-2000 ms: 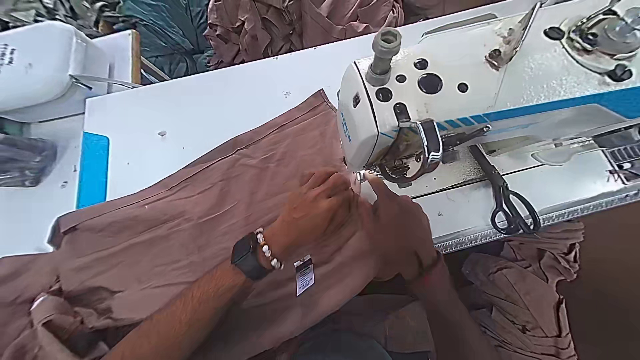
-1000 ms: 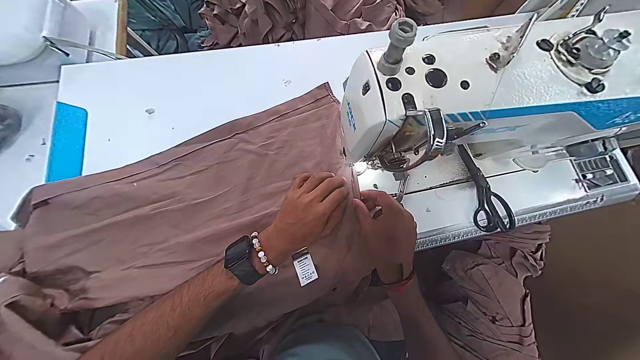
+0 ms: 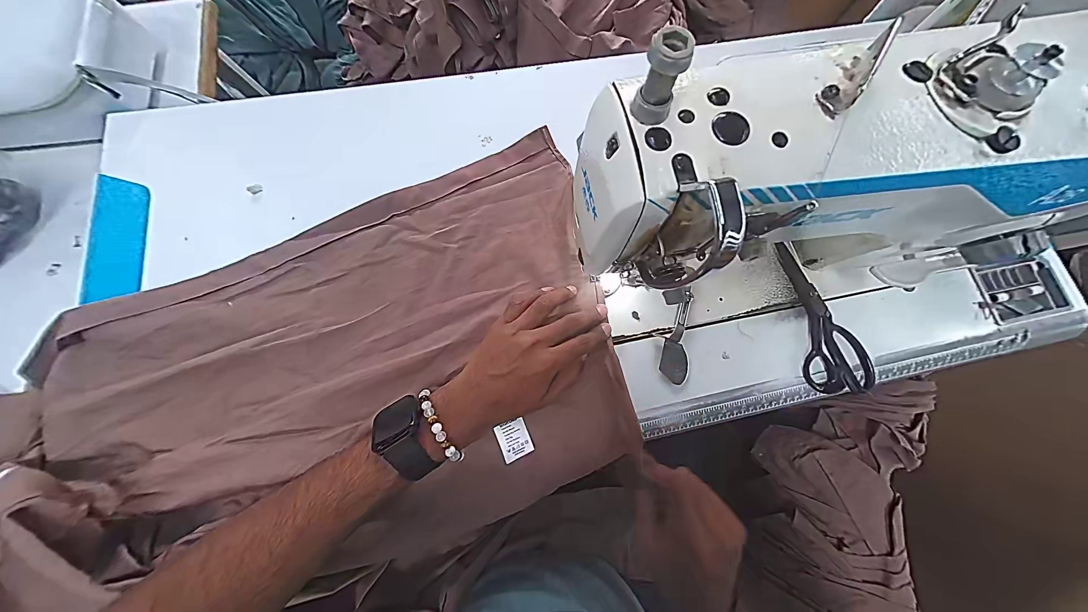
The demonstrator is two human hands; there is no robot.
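Mauve fabric (image 3: 323,340) lies across the white table, its right edge running under the needle area of a Jack sewing machine (image 3: 629,187). My left hand (image 3: 535,353) rests flat on the cloth, fingertips at that edge just below the lit needle area. A dark watch and a beaded bracelet are on that wrist, and a white care label (image 3: 513,440) lies below it. At the fabric's lower right corner is my right hand (image 3: 693,518), blurred; whether its fingers grip the corner is unclear.
Black-handled scissors (image 3: 837,353) lie on the machine bed, right of the needle area. More mauve cloth (image 3: 837,501) hangs beyond the front edge. Piled garments (image 3: 476,38) sit behind the table (image 3: 340,136). A white container (image 3: 42,55) stands at the upper left.
My right hand has moved from beside the needle area down to the fabric's lower corner. My left hand, bunched before, now lies flatter with its fingers extended.
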